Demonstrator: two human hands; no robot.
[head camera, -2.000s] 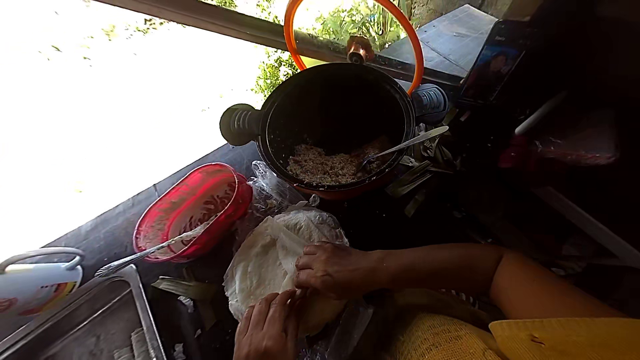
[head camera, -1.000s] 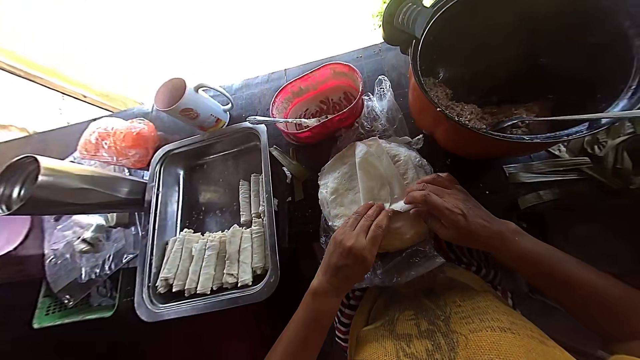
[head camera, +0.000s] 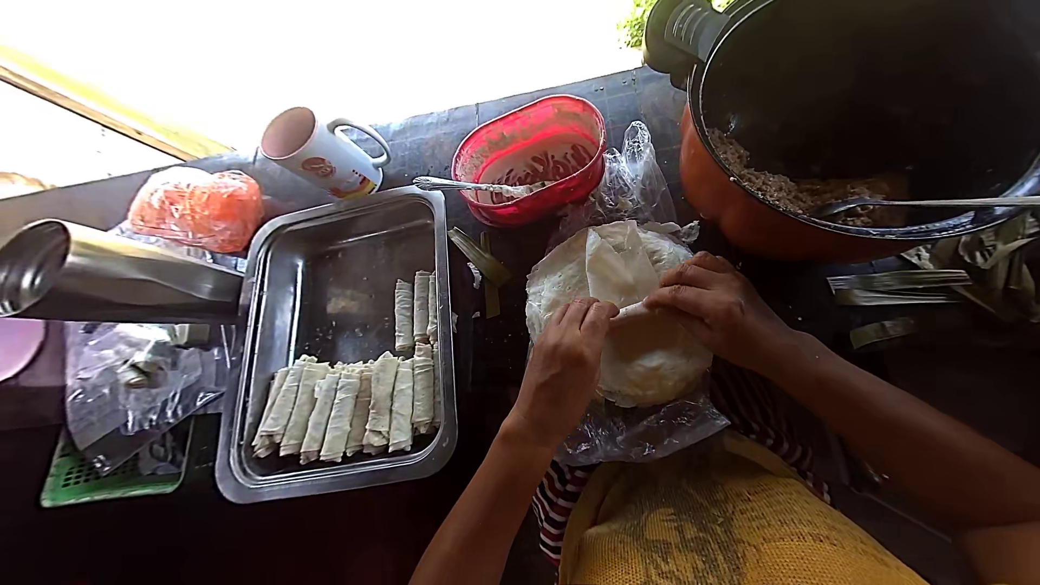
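Observation:
My left hand and my right hand pinch the two ends of a thin, partly rolled wrapper. It lies over a stack of round pale wrappers on clear plastic. A flap of the sheet stretches beyond my fingers. To the left, a rectangular steel tray holds several slim white rolls, side by side. A red plastic tub with pale residue has a spoon across it. At upper right, a large orange-brown pot holds a crumbly filling and another spoon.
Behind the tray stand a white mug and an orange bundle in plastic. A steel cylinder lies against the tray's left side. A green basket sits below plastic bags. Leaf strips lie below the pot.
The view has swung left since two seconds ago, bringing the tray of rolls fully in. Since one second ago, both hands stay over the wrapper stack, still holding the sheet.

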